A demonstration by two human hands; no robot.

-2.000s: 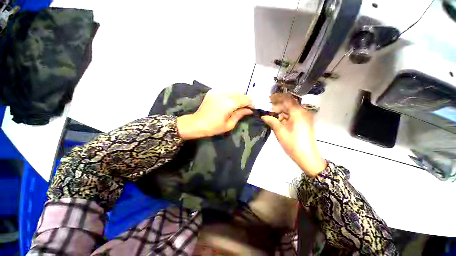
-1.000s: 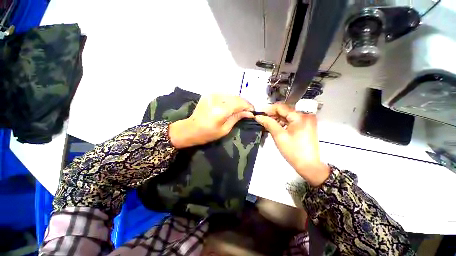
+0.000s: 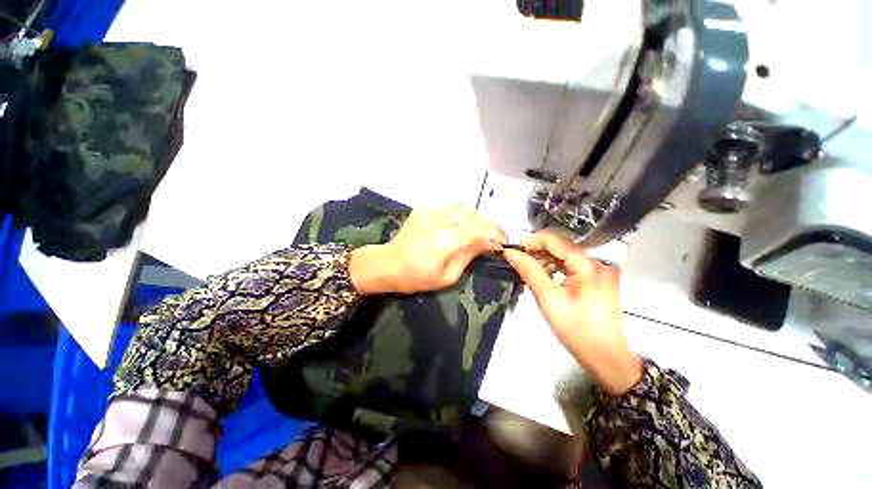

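A camouflage panel (image 3: 411, 349) lies over the front edge of the white table and partly over my lap. My left hand (image 3: 430, 250) pinches its dark upper edge between thumb and fingers. My right hand (image 3: 578, 296) pinches the same dark edge (image 3: 502, 256) just to the right, the fingertips of both hands almost touching. The pinched edge is in front of the needle area (image 3: 574, 208) of the sewing machine, not under it. The fingers hide part of the edge.
A pile of camouflage pieces (image 3: 105, 143) lies on the table's left. The white sewing machine head (image 3: 660, 115) stands at the upper right. A black rectangle (image 3: 741, 282) lies right of the needle. Blue plastic (image 3: 72, 406) shows below the table at left.
Both hands keep pinching the panel's edge. My right fingers have moved from beside the needle area to closer to my left fingertips. The view has shifted, so the machine head sits differently in the picture.
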